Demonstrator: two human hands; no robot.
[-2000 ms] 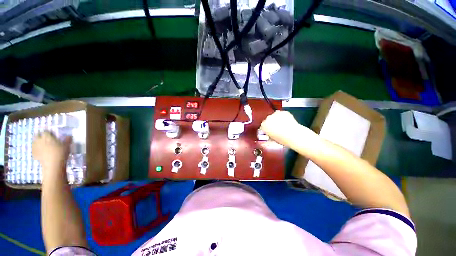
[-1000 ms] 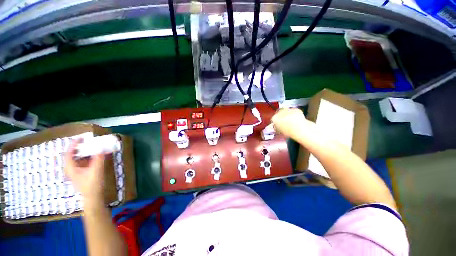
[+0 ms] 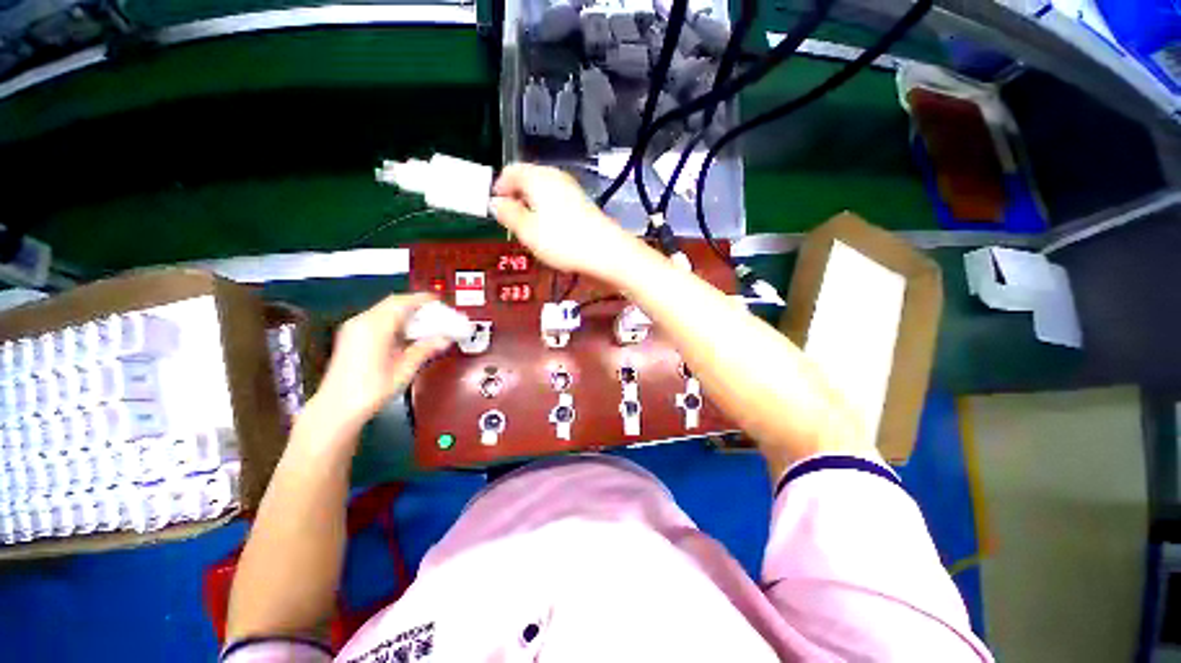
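Observation:
My left hand (image 3: 367, 360) holds a white adapter (image 3: 433, 321) at the leftmost upper station of the reddish-brown test fixture (image 3: 518, 447). My right hand (image 3: 547, 218) is raised above the fixture's back left and grips a white block with a narrower white connector end (image 3: 453, 184) pointing left. White adapters sit at the second upper station (image 3: 560, 323) and the third (image 3: 632, 324). The fourth upper station is hidden behind my right forearm. Red digits (image 3: 513, 263) are lit on the panel.
A brown carton (image 3: 246, 389) with rows of white adapters is at left. A clear bin (image 3: 729, 181) of loose adapters stands behind the fixture under black cables (image 3: 738, 84). An open carton (image 3: 913, 298) with a white lining is at right.
My left hand has moved from the left carton to the fixture with a white adapter. My right hand has left the fourth station and moved left, now holding the white block with its connector end.

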